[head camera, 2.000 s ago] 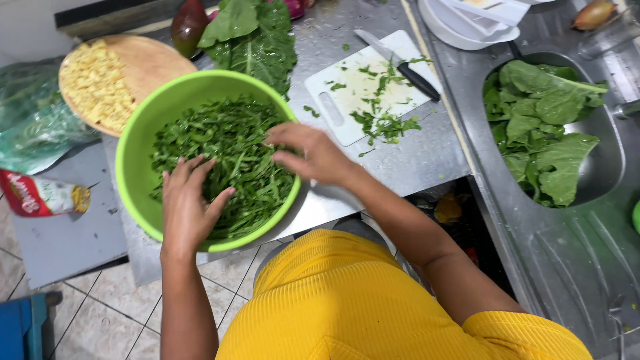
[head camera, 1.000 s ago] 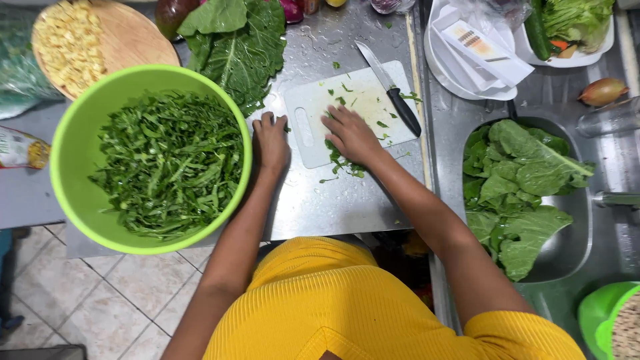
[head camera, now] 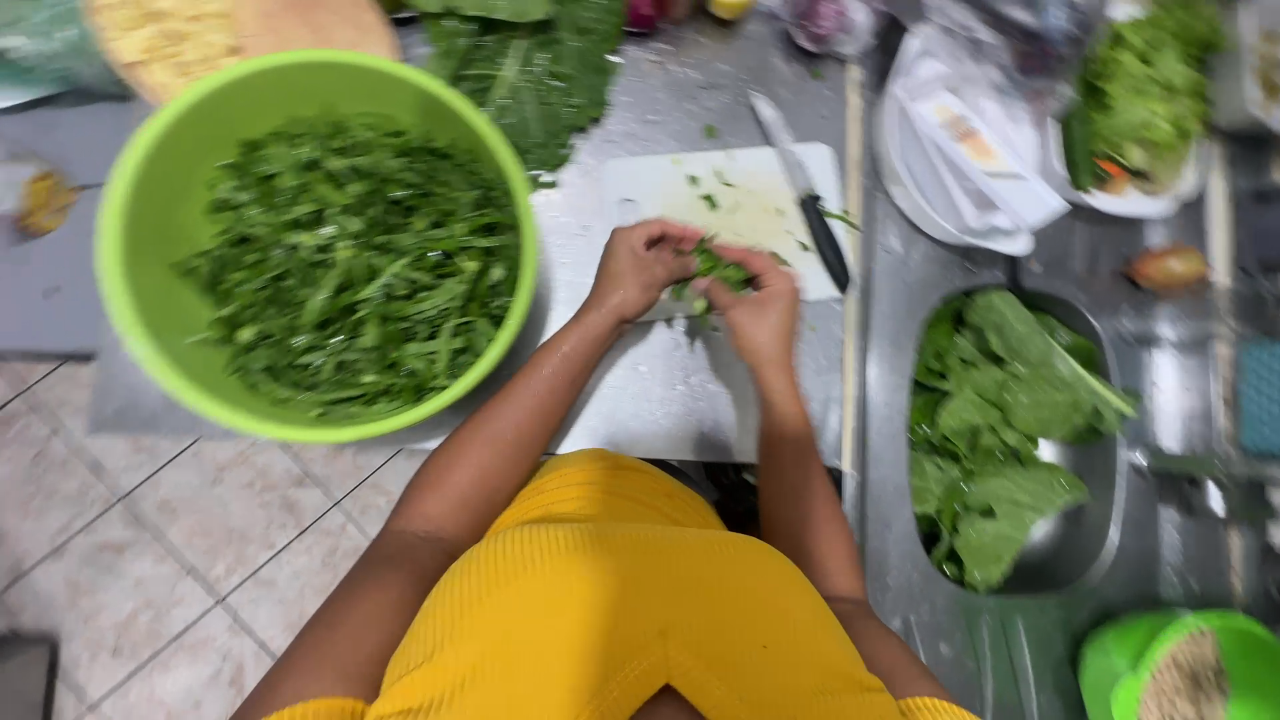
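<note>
Above the near edge of a white cutting board [head camera: 740, 180], my left hand [head camera: 642, 268] and my right hand [head camera: 755, 305] hold a small bunch of shredded greens [head camera: 712, 268] between their fingertips. Scattered green bits lie on the board. A knife with a black handle [head camera: 823, 240] rests along the board's right side, blade pointing away from me. To the left of my hands stands a lime-green plastic bowl [head camera: 115, 240] holding a heap of shredded leafy greens [head camera: 360, 270]. Large whole leaves [head camera: 540, 80] lie behind the bowl.
A steel sink basin [head camera: 1100, 510] on the right holds large green leaves [head camera: 1000, 420]. Behind it are a white grater [head camera: 985, 160], a dish of lettuce [head camera: 1145, 90] and an onion [head camera: 1168, 267]. A round wooden board [head camera: 300, 30] with chopped yellow food sits back left.
Both hands were in the bowl, then moved right to the cutting board, where they have come together and picked up green shreds. The bowl has moved away from the knife and board.
</note>
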